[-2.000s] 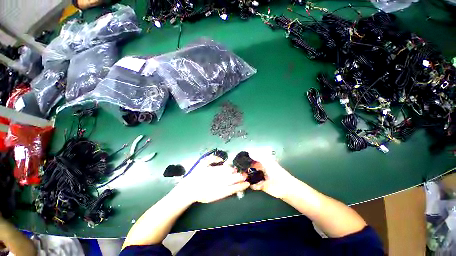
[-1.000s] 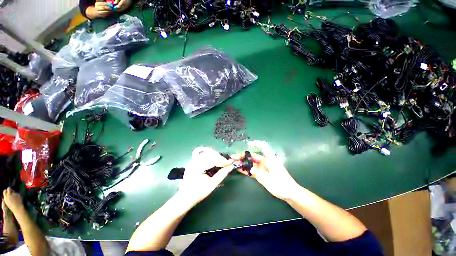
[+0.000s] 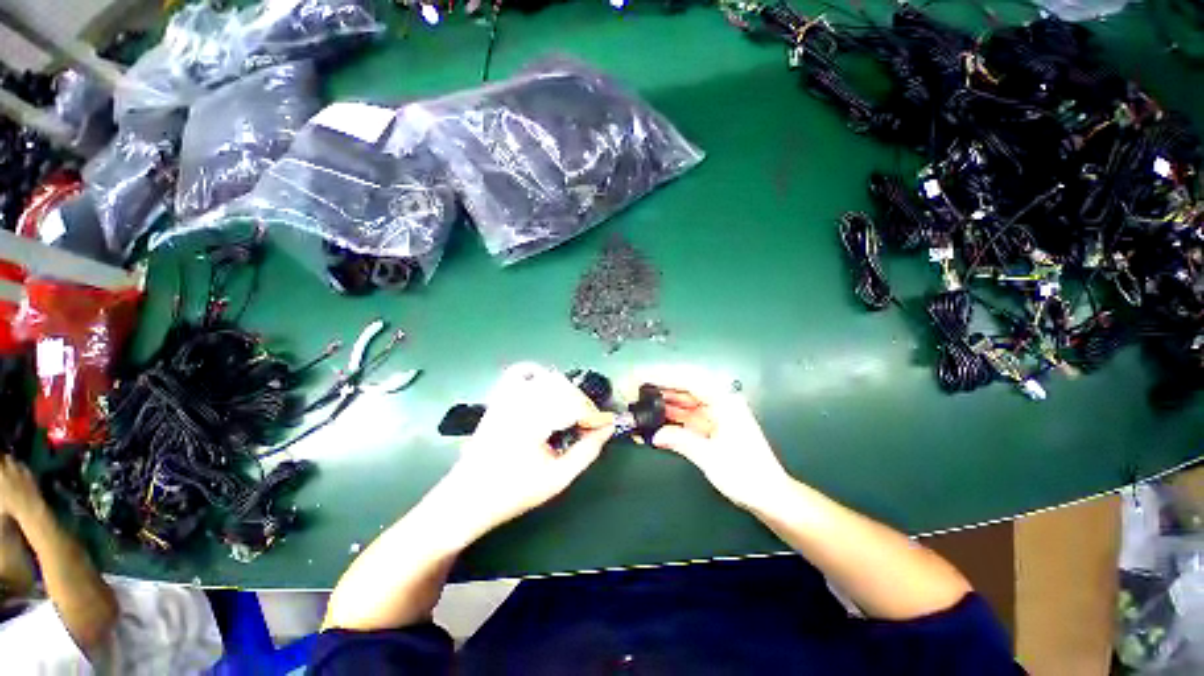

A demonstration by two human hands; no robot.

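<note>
My left hand [image 3: 528,429] and my right hand [image 3: 720,442] meet above the green tabletop in front of me. My right fingers hold a small black rounded piece [image 3: 648,412], which looks like a housing. My left fingertips pinch something small and pale at its left side; a dark part also shows between these fingers. What exactly the left hand pinches is too small to tell. Another dark piece [image 3: 593,386] shows just behind my left fingers. A separate black piece [image 3: 460,420] lies left of my left hand. Blue-handled pliers are not visible.
A heap of tiny grey parts [image 3: 617,296] lies beyond my hands. Clear bags [image 3: 555,159] are behind it. Pale-handled pliers [image 3: 357,376] and a black cable heap [image 3: 198,416] lie left; wired cables [image 3: 1003,198] lie right. Another person's arm [image 3: 60,555] is at lower left.
My hands have shifted and now meet at the black piece in my right fingers. The blue handle seen earlier no longer shows. The camera view has shifted slightly.
</note>
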